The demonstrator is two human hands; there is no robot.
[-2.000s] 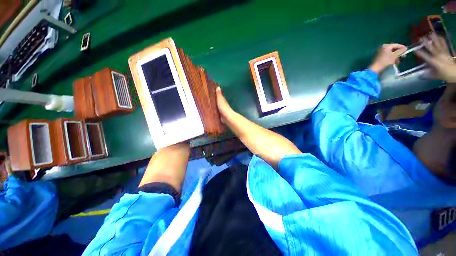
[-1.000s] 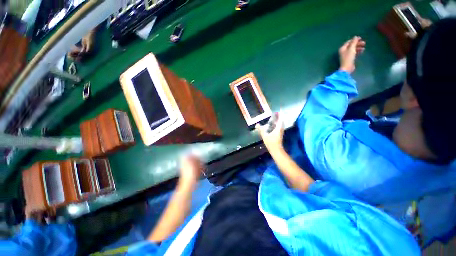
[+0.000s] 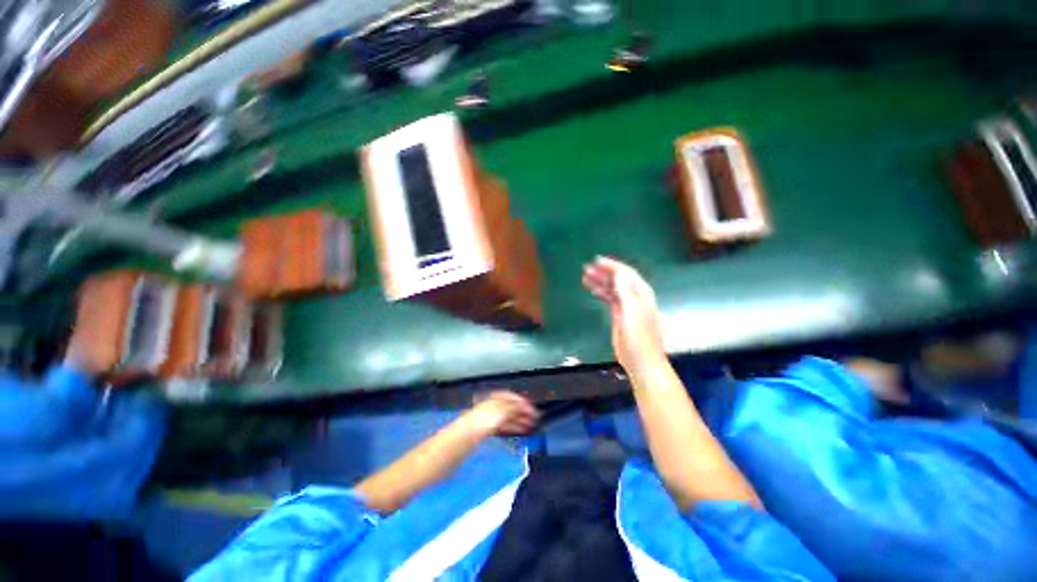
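Observation:
A tall stack of orange-brown fixture frames stands on the green bench in front of me, with a white frame around a dark narrow opening on top. A shorter fixture stack with a white-rimmed top stands to its right. My right hand is over the bench between the two stacks, touching neither, and appears empty. My left hand is low, just in front of the bench edge, with fingers curled; it is blurred and I see nothing in it.
More fixture stacks lie at the left, beside a pale tube. Another stack is at the far right. Blue-sleeved people are at both sides. Small dark parts lie at the back of the green bench.
My right hand has left the small stack's near end and now hovers between the stacks. My left hand has dropped below the bench edge. The view has shifted, and the right neighbour's raised hand has gone.

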